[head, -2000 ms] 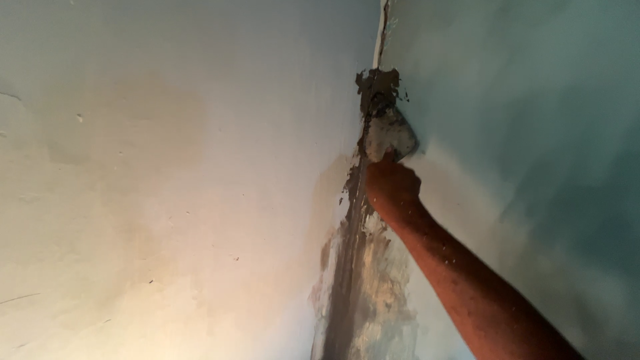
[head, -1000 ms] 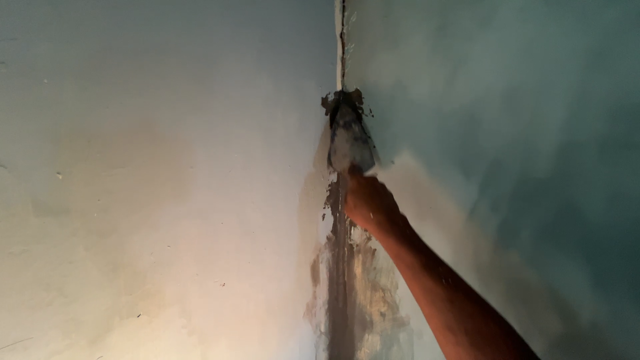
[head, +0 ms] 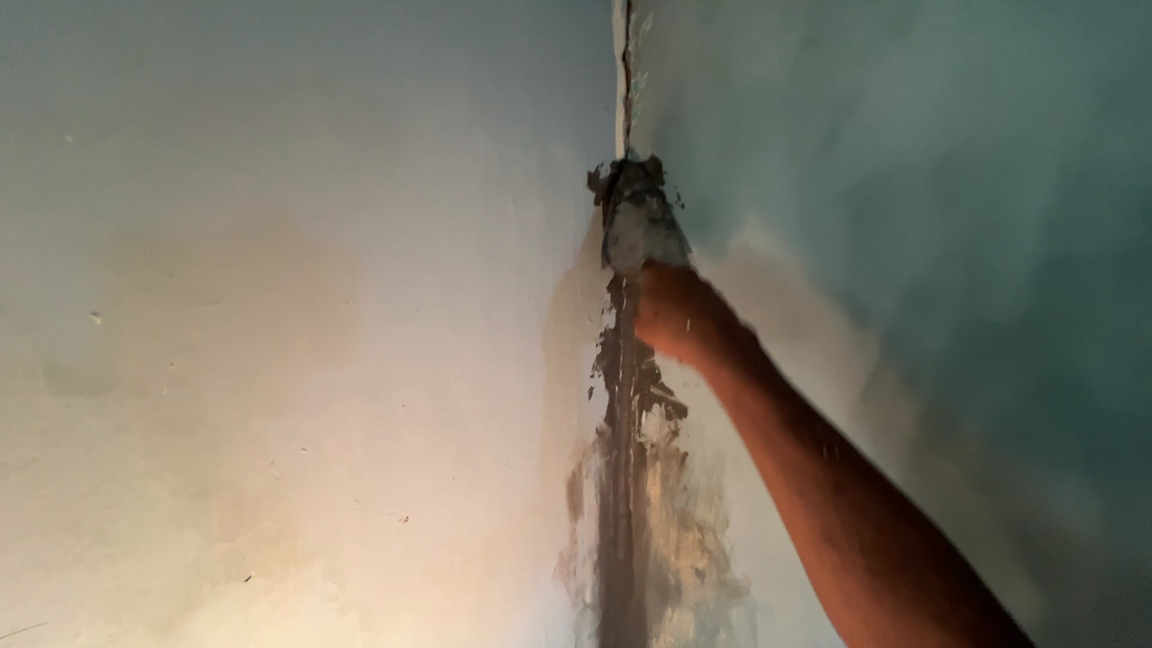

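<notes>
My right hand [head: 679, 310] is closed around a trowel [head: 643, 236], whose handle is hidden in the fist. The trowel's grey, mortar-smeared blade points up and lies against the corner where two walls meet. Dark wet mortar [head: 641, 171] shows around the blade's upper end. Below the hand, a strip of dark mortar [head: 621, 504] runs down the corner with ragged edges. Above the blade, an open crack [head: 627, 81] with a pale edge continues up the corner. My left hand is out of view.
A pale painted wall [head: 360, 405] with small chips and marks fills the left side. The right wall [head: 945, 180] is blue-green and partly in the arm's shadow. Beside the lower mortar strip lies a scraped, yellowish patch [head: 697, 540].
The trowel blade, tilted and right of the corner two seconds ago, has turned more upright and lies over the corner. My right hand still holds it. The view has shifted somewhat.
</notes>
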